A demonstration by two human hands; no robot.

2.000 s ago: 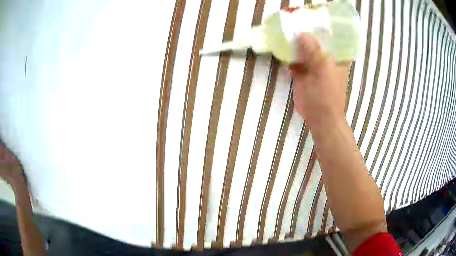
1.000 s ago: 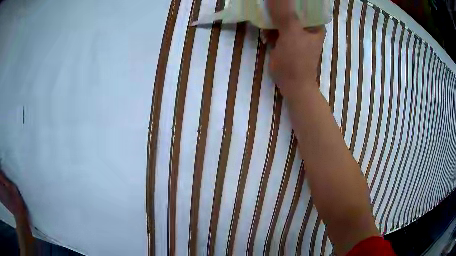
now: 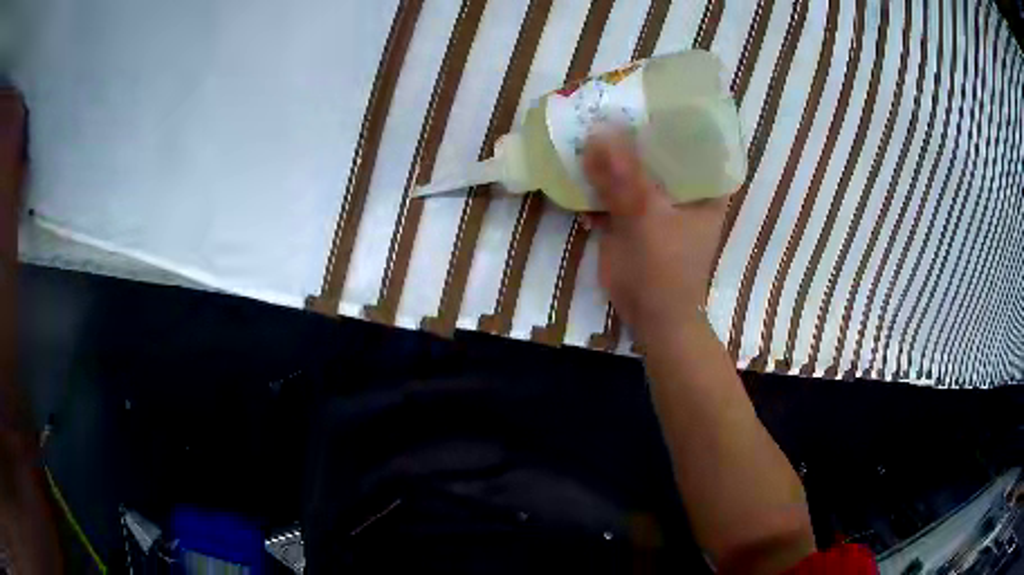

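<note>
My right hand (image 3: pixel 651 242) is shut on the glue bottle (image 3: pixel 674 124), a translucent pale yellow bottle with a white, red and yellow label. The bottle lies sideways and its long nozzle points left, with the tip at the second brown strap strip (image 3: pixel 401 242) from the left. Whether the tip touches the strip cannot be told. The strips run in parallel rows on the white cover sheet (image 3: pixel 180 146), with small wider steps at their near ends. At the far left edge, part of my left arm shows, dark and blurred; the left hand cannot be made out clearly.
The near edge of the white-covered table (image 3: pixel 168 270) crosses the view. Below it is a dark area with a blue object (image 3: pixel 216 537) at the bottom left and a yellow line (image 3: pixel 73 517) beside it. More strips continue to the right. A red sleeve (image 3: pixel 837 562) shows on my right arm.
The near table edge and strip ends have come into view. The bottle and my right hand now sit lower in the picture, with the nozzle nearer the strips' near ends. The left arm appears higher at the edge.
</note>
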